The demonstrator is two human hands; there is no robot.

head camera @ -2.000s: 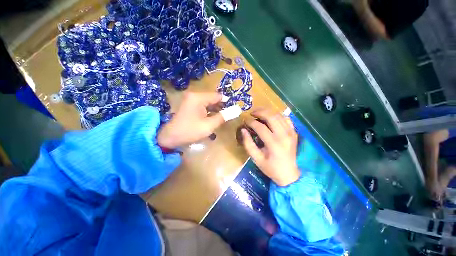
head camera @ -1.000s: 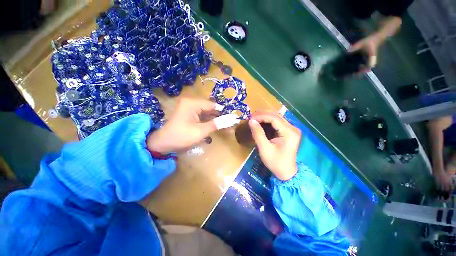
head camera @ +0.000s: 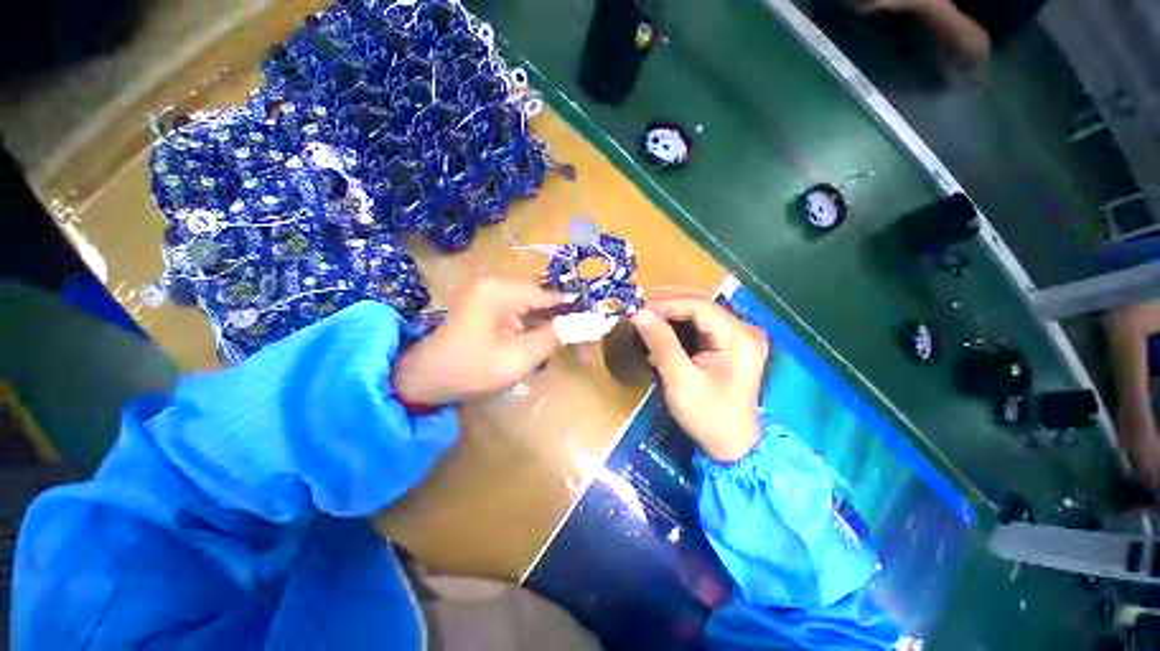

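A small linked cluster of blue circuit boards (head camera: 595,268) with round openings and a white lead wire is between my hands. My left hand (head camera: 490,343), with white coverings on its fingertips, holds the cluster's lower left side. My right hand (head camera: 704,363) pinches the cluster's lower right edge between thumb and forefinger. What lies under the fingertips is too small to tell. A large blue-and-white board pile (head camera: 299,235) lies to the left on the tan board (head camera: 490,490).
A green conveyor belt (head camera: 763,274) runs along the right, carrying round black bases with white centres (head camera: 822,207) and black housings (head camera: 617,51). A glossy printed sheet (head camera: 636,509) lies under my right arm. Other people's arms (head camera: 1132,382) show at far right.
My right hand has come in from the tan board and now pinches the cluster. The cluster has moved slightly down. The discs and housings on the belt have shifted down and right.
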